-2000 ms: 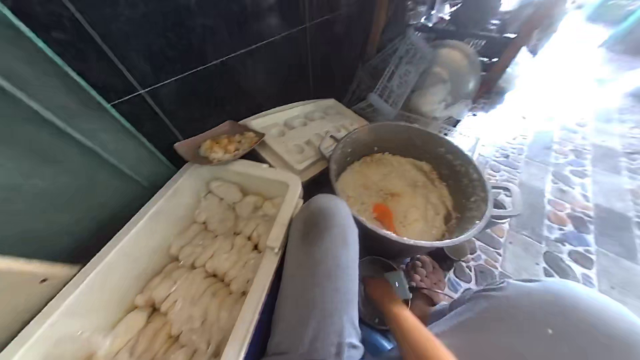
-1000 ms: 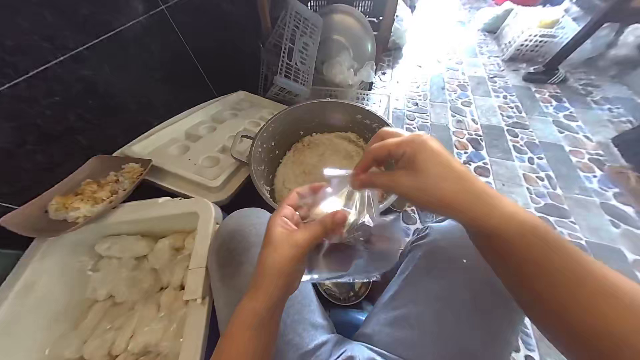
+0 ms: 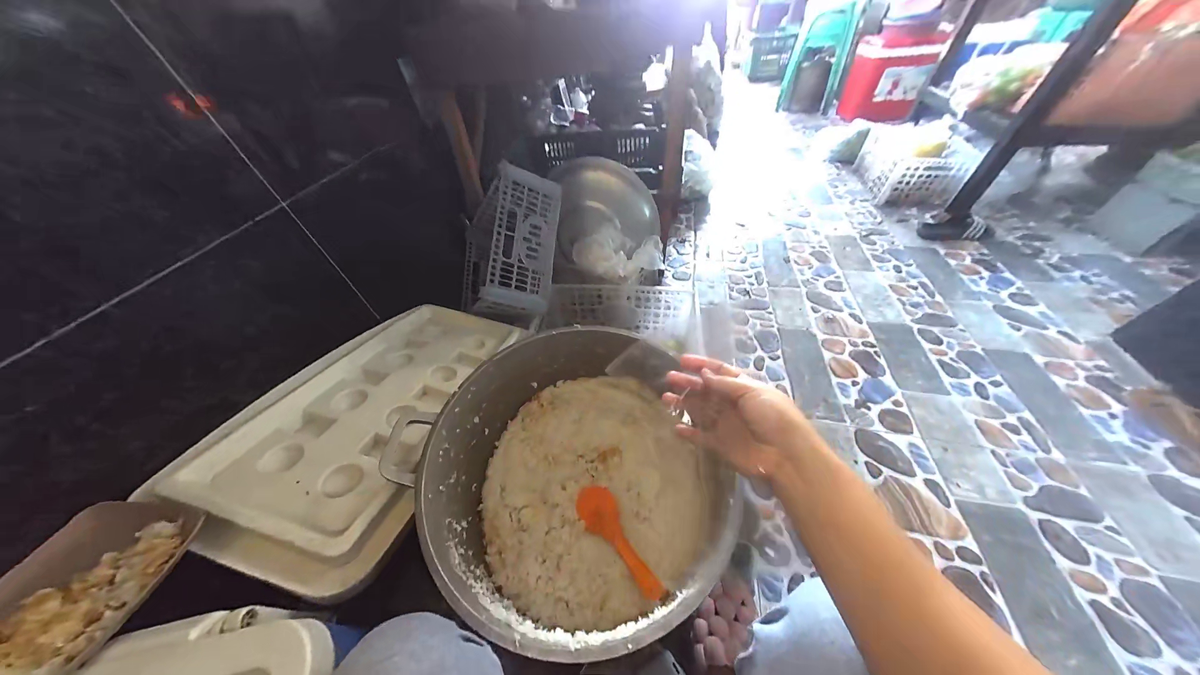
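Observation:
A large metal pot [image 3: 441, 525] holds a pale, crumbly, rice-like food [image 3: 553, 450]. On that food lies an orange plastic spoon [image 3: 609, 530], its handle pointing toward the near right rim. My right hand [image 3: 736, 417] is over the pot's right rim with its fingers spread. A clear plastic sheet or bag [image 3: 647, 366] hangs at its fingertips and reaches over the pot; whether the fingers grip it is hard to tell. My left hand is out of the frame.
Left of the pot lies a cream cooler lid [image 3: 309, 441], with a brown tray of yellowish food bits [image 3: 89, 591] near it. Beyond the pot are a white plastic crate [image 3: 520, 234] and a metal basin [image 3: 605, 202]. A table leg [image 3: 1022, 122] stands on the stone-patterned floor at right.
Both hands held clear plastic in front of the pot a second ago; now the right hand is at the pot's right rim and the left has left the view. The view has shifted toward the pot.

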